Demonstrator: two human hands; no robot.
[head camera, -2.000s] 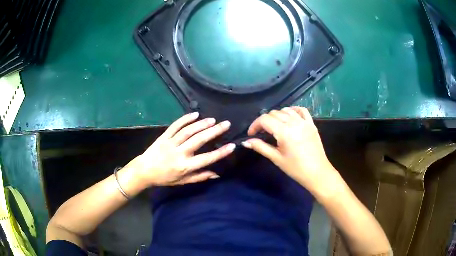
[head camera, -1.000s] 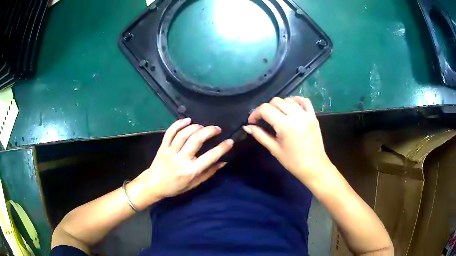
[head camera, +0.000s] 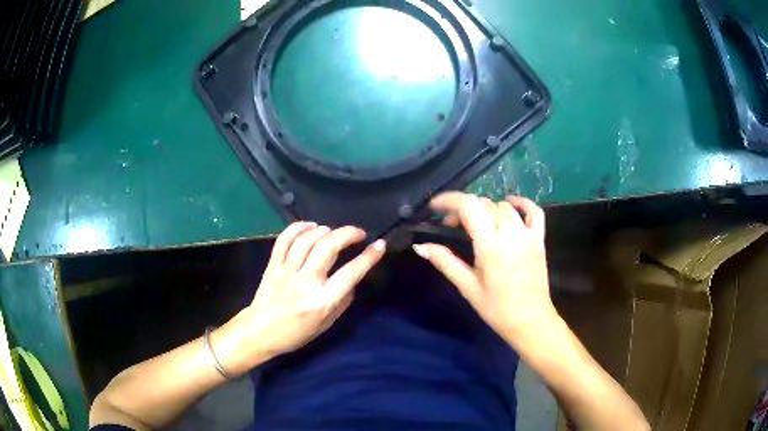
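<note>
A black plastic frame (head camera: 337, 189) with a large round opening lies cornerwise on the green bench, its near corner over the front edge against my dark blue clothing. My left hand (head camera: 307, 282) is at the near corner, thumb and fingers pinching the frame's edge. My right hand (head camera: 497, 261) is just right of the corner, thumb and forefinger apart. A short dark strip (head camera: 434, 228) shows between its fingers, running toward the corner. Its far end is hard to make out against the dark background.
Nested black frames (head camera: 34, 67) stand at the far left, with a pale dotted sheet (head camera: 12, 198) below them. Another black frame (head camera: 745, 76) lies at the far right. An open brown carton (head camera: 674, 311) is below the bench edge at right.
The frame has shifted left, then slightly nearer to me. My right thumb and forefinger have spread apart, and the dark strip between them now shows. My left hand stays at the corner.
</note>
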